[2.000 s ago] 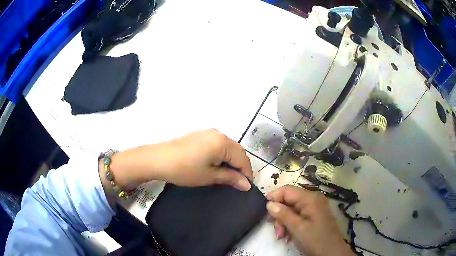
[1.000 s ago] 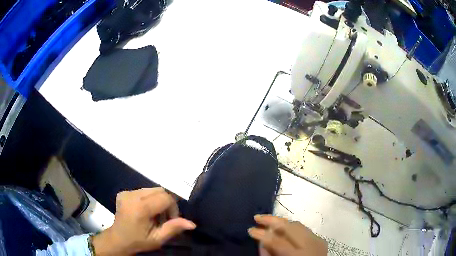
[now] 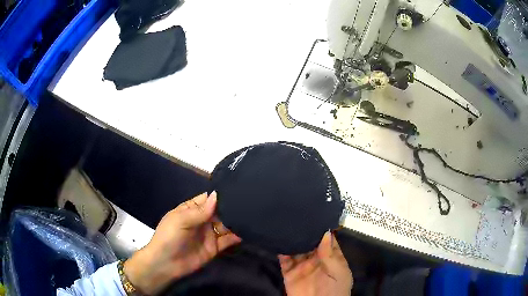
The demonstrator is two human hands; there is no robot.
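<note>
A black pouch workpiece [image 3: 275, 193] with a rounded outline is held up at the table's front edge. Pale stitching or teeth show along its upper and right rim. My left hand [image 3: 185, 243] grips its lower left edge between thumb and fingers. My right hand [image 3: 318, 269] grips its lower right edge, cut off by the bottom of the picture. Some fingers of both hands are hidden behind the cloth.
The sewing machine [image 3: 440, 87] stands at the right, with black snips [image 3: 387, 122] and a knotted cord [image 3: 425, 165] on its bed. Black panels [image 3: 147, 58] and a shiny black bundle [image 3: 139, 17] lie upper left, beside a blue bin [image 3: 55, 49].
The workpiece has turned from a flat panel into a rounded shape seen face on. Both hands have moved down to its lower edge and now hold it. The machine sits higher in view.
</note>
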